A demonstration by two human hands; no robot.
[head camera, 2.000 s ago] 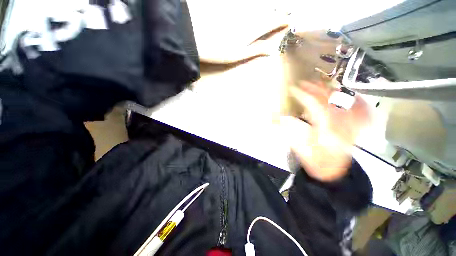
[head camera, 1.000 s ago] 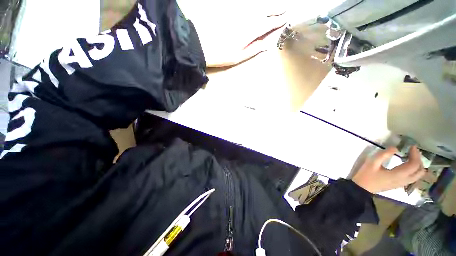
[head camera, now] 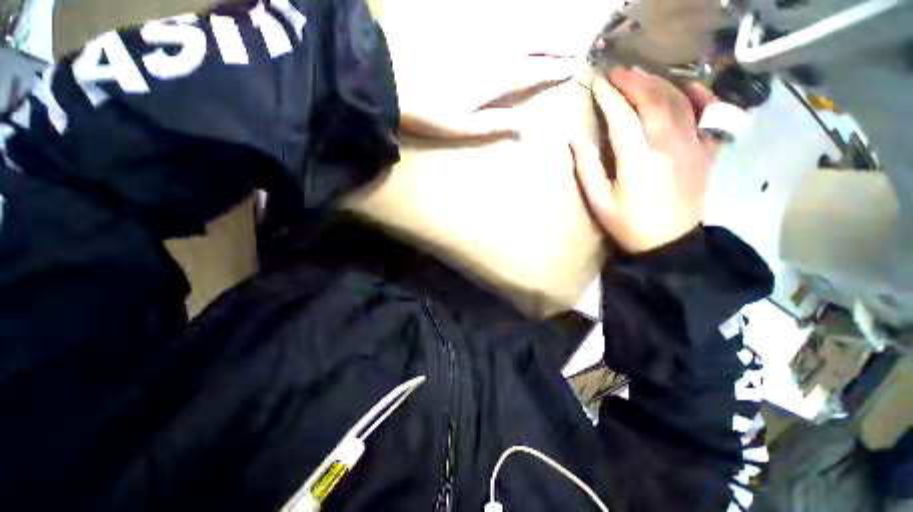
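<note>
A tan fabric piece (head camera: 501, 210) lies in front of me and drapes over the table's front edge toward my lap. Its upper left part is washed out by glare. My right hand (head camera: 651, 160) lies palm down on its right part, thumb apart, fingertips beside the needle area (head camera: 606, 45), which is blurred. My left hand (head camera: 471, 115) rests on the fabric's left side, pale in the glare; its finger outlines are partly lost. The pale sewing machine head (head camera: 841, 60) is at the upper right.
A white round knob (head camera: 723, 120) is beside my right hand. A white curved bar (head camera: 821, 35) crosses the upper right. Below the table edge is a small open tray (head camera: 601, 385). White cables hang on my black jacket. Blurred piles lie at the lower right.
My right hand has moved from the far right end of the machine back to the fabric near the needle. The fabric now spreads lower, over the table edge. My left hand has stayed at the left.
</note>
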